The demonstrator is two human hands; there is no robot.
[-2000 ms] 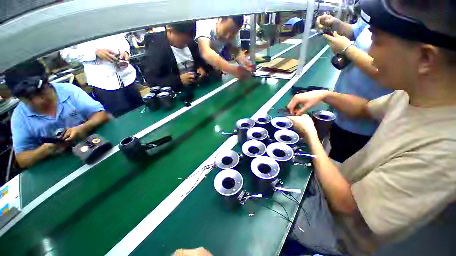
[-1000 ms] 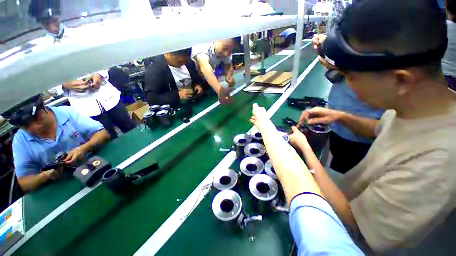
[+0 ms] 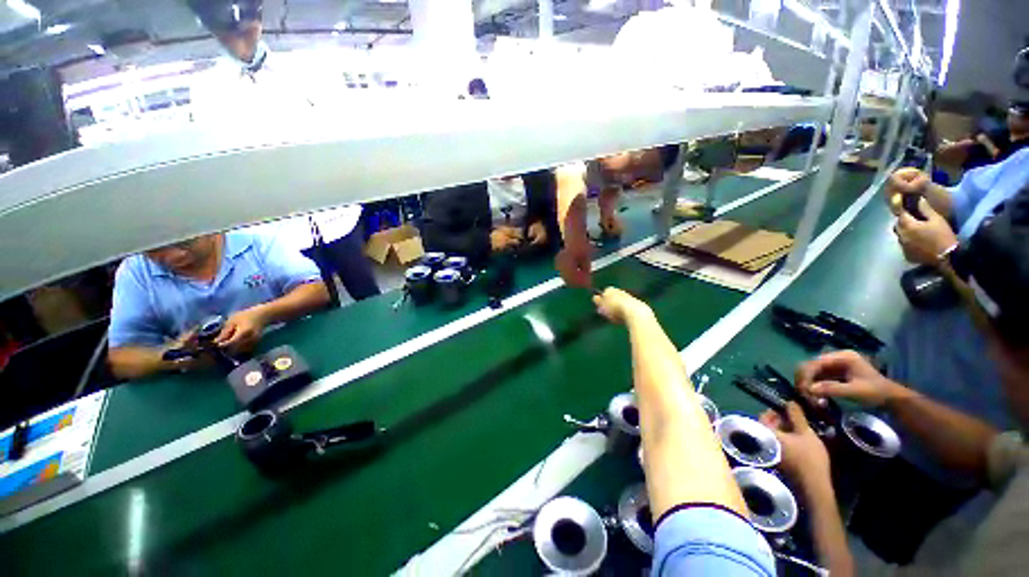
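My right hand is stretched out over the middle of the green bench, at the end of a bare forearm with a light blue sleeve. Its fingers are bent together near the lowered hand of a person opposite; anything small between the fingertips cannot be made out. My left hand is out of the picture. Below and around my forearm stand several black housings with silver rims, partly hidden by the arm. A joined unit, a black cylinder with a black bar, lies across the bench on the left.
A black block lies before a seated person in blue. Cardboard sheets lie by a white post. Slim black parts lie at the right, beside a worker's hands. More housings stand on the far side. A white overhead frame crosses the view.
My right arm has come in from the bottom edge and reached forward. The person opposite has brought a hand down close to mine. The view has turned right and lifted.
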